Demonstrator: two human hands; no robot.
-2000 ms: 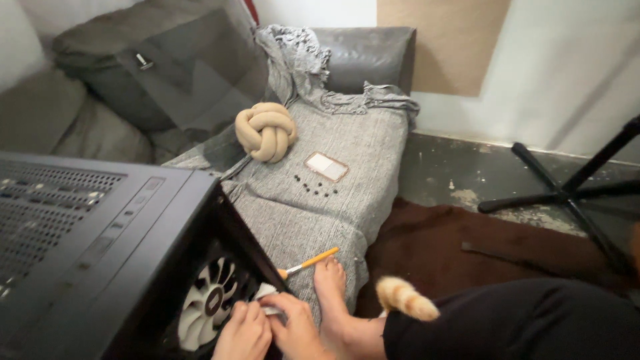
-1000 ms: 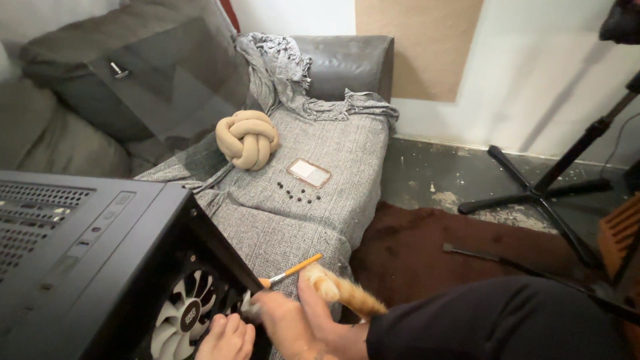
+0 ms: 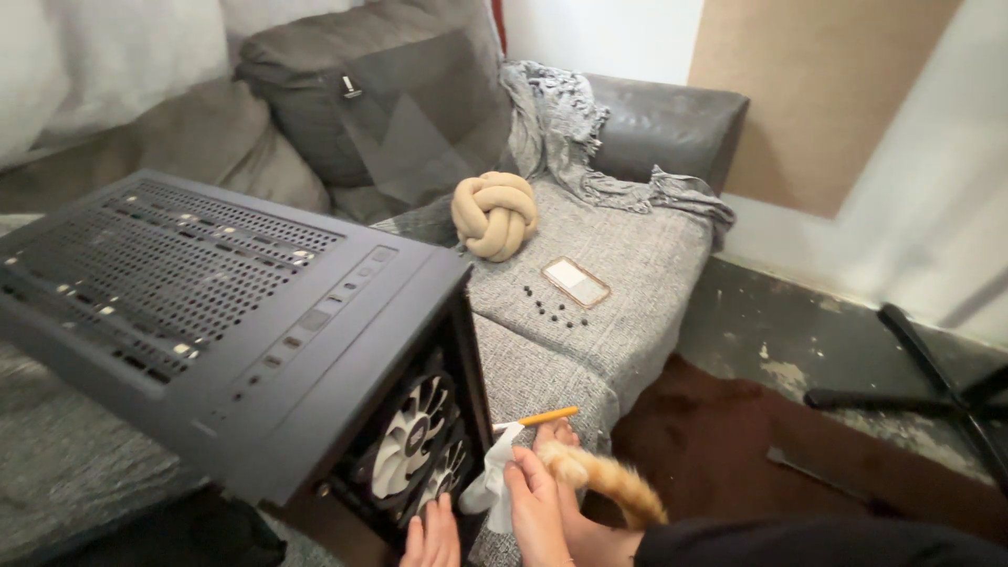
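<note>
A black computer case [image 3: 339, 315] stands at the left, its perforated top up. Two fans with pale blades show in its open front, one [image 3: 412, 437] above the other [image 3: 446, 472]. My left hand [image 3: 433, 535] rests its fingertips at the lower fan and seems to hold nothing. Pinched between the thumb and fingers of my right hand [image 3: 535, 504] is a white cloth or wipe [image 3: 492, 480], hanging beside the case front. Just beyond it lies a brush with an orange handle [image 3: 550, 416], its far part partly hidden by the cloth.
On the grey-covered sofa [image 3: 630, 244] lie a beige knot cushion [image 3: 496, 216], a phone case [image 3: 576, 282] and several small black screws [image 3: 554, 318]. An orange furry tail [image 3: 606, 472] crosses my bare foot [image 3: 557, 431]. Black stand legs [image 3: 890, 400] are on the floor at right.
My right hand has drawn back from the fan with the white cloth, which now hangs in plain view. The furry tail has shifted beside that hand. The view has swung left.
</note>
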